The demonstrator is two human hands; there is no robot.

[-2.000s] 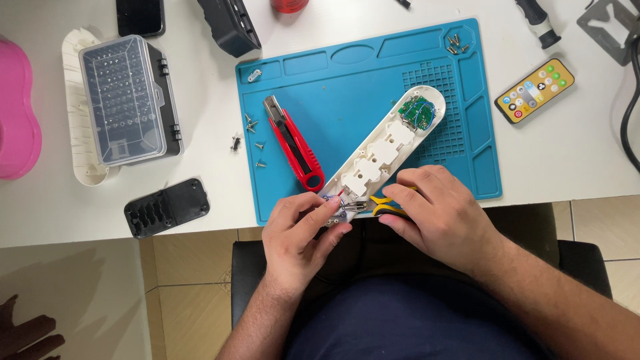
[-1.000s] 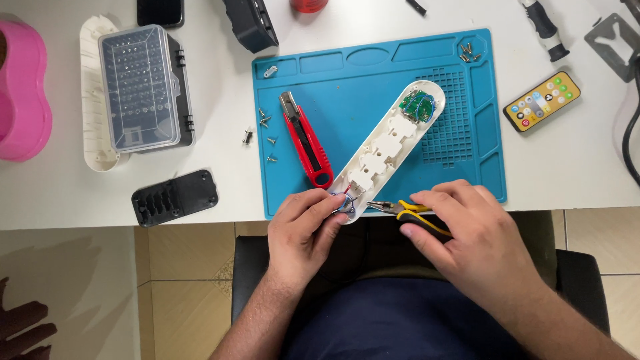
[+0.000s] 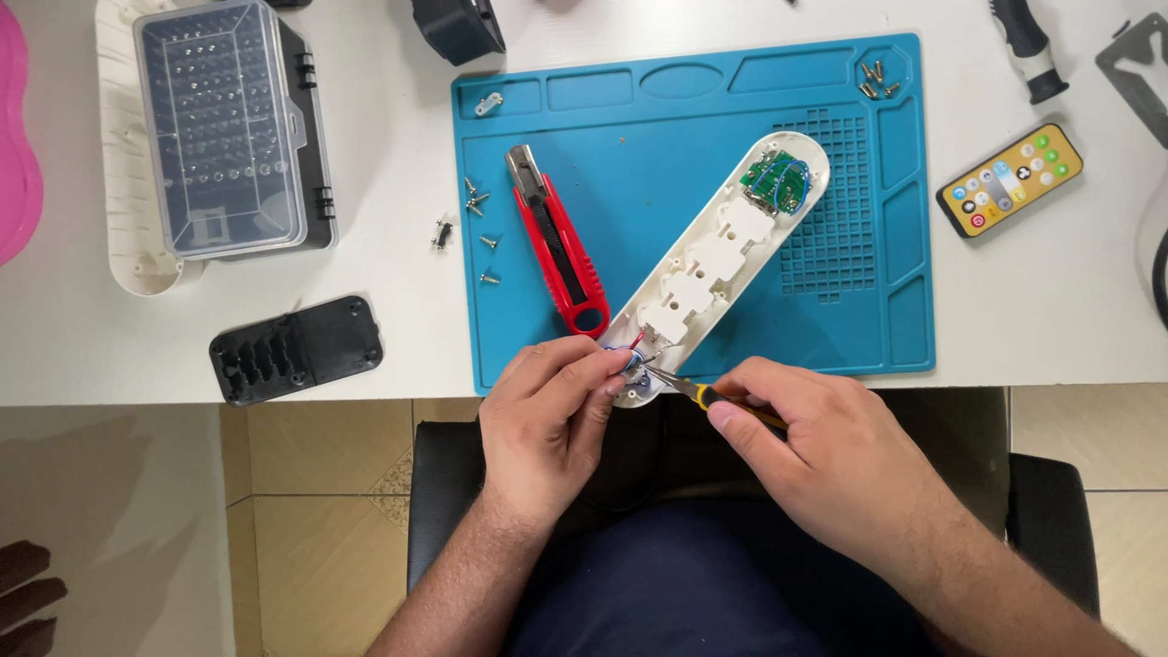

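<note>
A long white plastic housing point(image 3: 698, 265) of a power strip or similar device lies open and slanted on a blue silicone work mat point(image 3: 630, 164). At its far end sits a green circuit board point(image 3: 776, 182) with a blue wire. My left hand point(image 3: 552, 411) pinches thin blue and white wires point(image 3: 633, 360) at the near end, where a red wire point(image 3: 637, 339) also shows. Yellow-and-black needle-nose pliers point(image 3: 707, 395) are in my right hand point(image 3: 812, 447), their tips at those wires. Whether the jaws grip a wire is too small to tell.
A red utility knife point(image 3: 558, 246) lies left of the housing, near small screws point(image 3: 489, 242). A clear-lidded bit case point(image 3: 224, 128) rests on a white shell point(image 3: 141, 265). A black plastic part point(image 3: 297, 351) is near the table edge; a yellow remote control point(image 3: 1010, 181) lies right of the mat.
The pliers were closer around the wires, then drew back to the right with jaws apart; now their tips are back at the wires. My left hand stays at the housing's near end.
</note>
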